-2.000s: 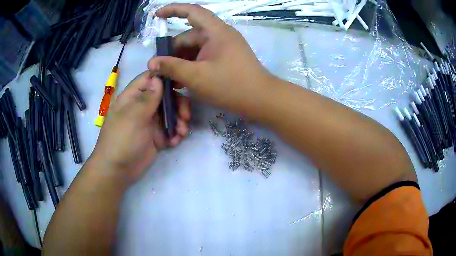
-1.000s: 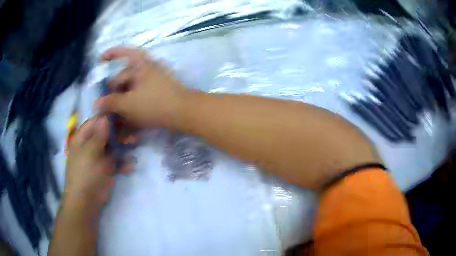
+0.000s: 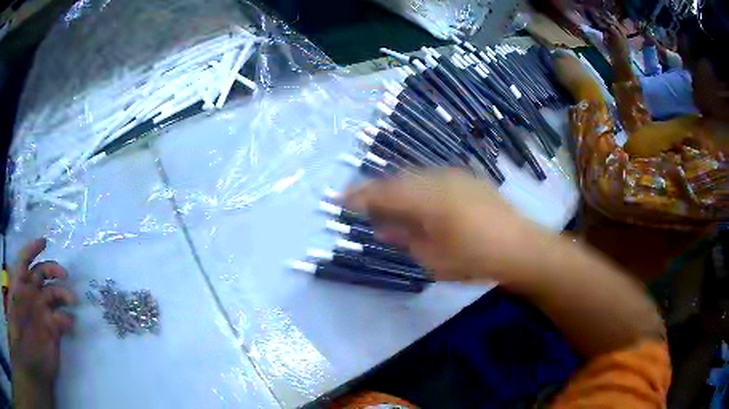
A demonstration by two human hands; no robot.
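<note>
My right hand is blurred and lies over the near end of the fanned row of part-assembled pieces, black bodies with white tips. Its fingers hide parts of several pieces, and I cannot tell if it holds one. The nearest piece lies on the table just below the hand. My left hand is at the far left, partly cut off, with fingers apart and nothing seen in it. A small tangled heap of silvery metal parts lies to its right.
White rods lie heaped on plastic at the back left. Crinkled clear film covers part of the white table. A person in a patterned orange top is at the right, a hand at the row's far end. The table's near edge runs diagonally.
The view has swung right. My right hand has moved from my left hand to the fanned row. The black piece held between both hands is no longer seen there; my left hand has opened.
</note>
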